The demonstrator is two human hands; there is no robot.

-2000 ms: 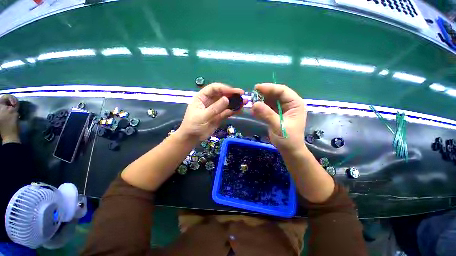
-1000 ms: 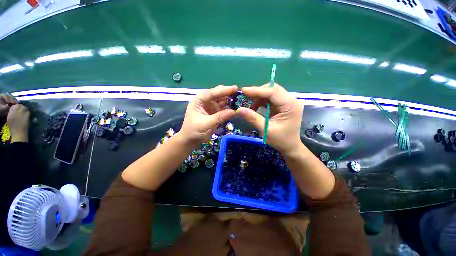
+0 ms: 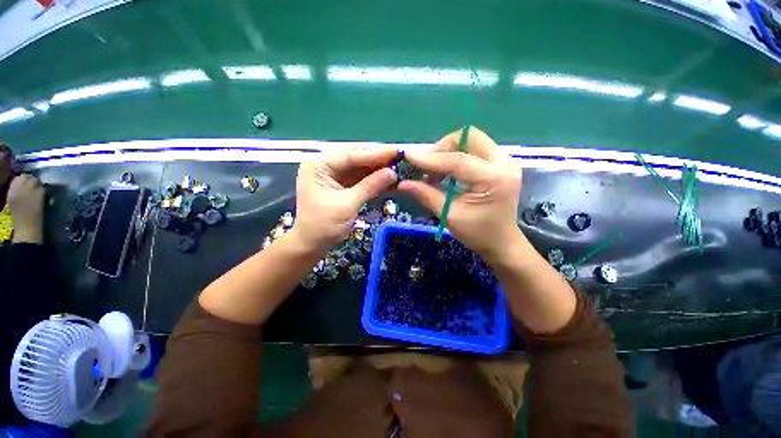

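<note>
My left hand [image 3: 336, 195] and my right hand [image 3: 473, 190] meet in front of me, above the mat's far edge. Both hold one small dark round unit [image 3: 403, 168] between thumbs and fingertips; it is tilted and partly hidden by the fingers. My right hand also holds a thin green strip [image 3: 463, 144], which sticks up above the hand and down below it. Below my hands stands the blue parts tray [image 3: 370, 295], with tiny black parts [image 3: 445, 287] and one gold-and-silver component [image 3: 416, 273] in it. Circuit board modules [image 3: 330, 261] lie heaped left of the tray.
A green belt [image 3: 385, 111] with a white edge runs across the far side, bearing one round unit [image 3: 260, 120]. Left are a phone [image 3: 117, 229], a second pile [image 3: 190, 205], a white fan [image 3: 60, 369] and another person's hand [image 3: 26, 201]. Green strips [image 3: 688, 210] and dark housings [image 3: 581, 221] lie right.
My hands have brought the black housing and the silvery module together into one unit. The green strip has tilted. The round unit on the belt has moved left.
</note>
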